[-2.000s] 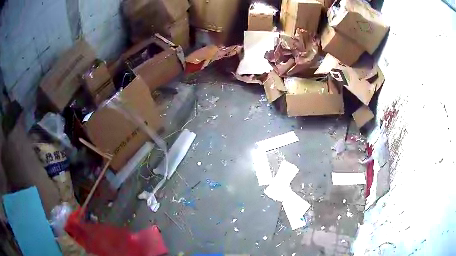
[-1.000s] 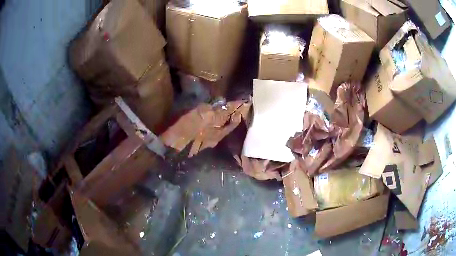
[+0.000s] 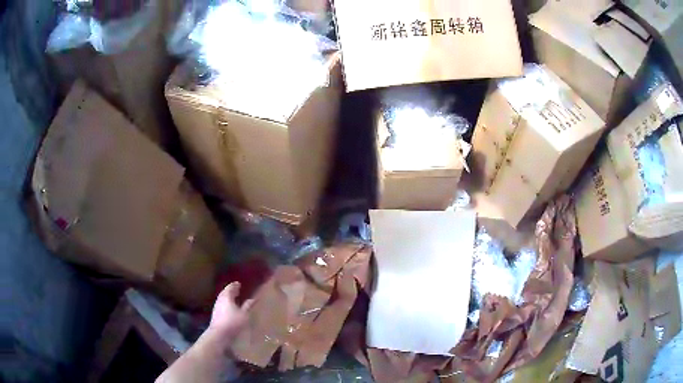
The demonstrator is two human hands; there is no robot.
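My left hand (image 3: 229, 314) reaches in from the bottom edge, bare, with thumb and fingers apart. It is at the left edge of a torn brown cardboard piece (image 3: 299, 314); I cannot tell if it touches it. Beyond it stands a large carton (image 3: 255, 161) with a tape band and clear plastic film (image 3: 255, 45) bulging from its top. A worn carton (image 3: 112, 183) leans at the left. A grey-white board (image 3: 422, 280) lies right of the torn piece. My right hand is not in view.
A small carton (image 3: 421, 176) with film on top stands behind the board. A printed carton (image 3: 430, 37) is at the back. More cartons (image 3: 539, 142) stand at the right. Crumpled kraft paper (image 3: 550, 284) and flattened cardboard (image 3: 618, 322) lie at the lower right. A wall is at the left.
The view has moved closer to the heap of cartons, and the open floor has dropped out of the picture. My left hand has come in from the bottom edge.
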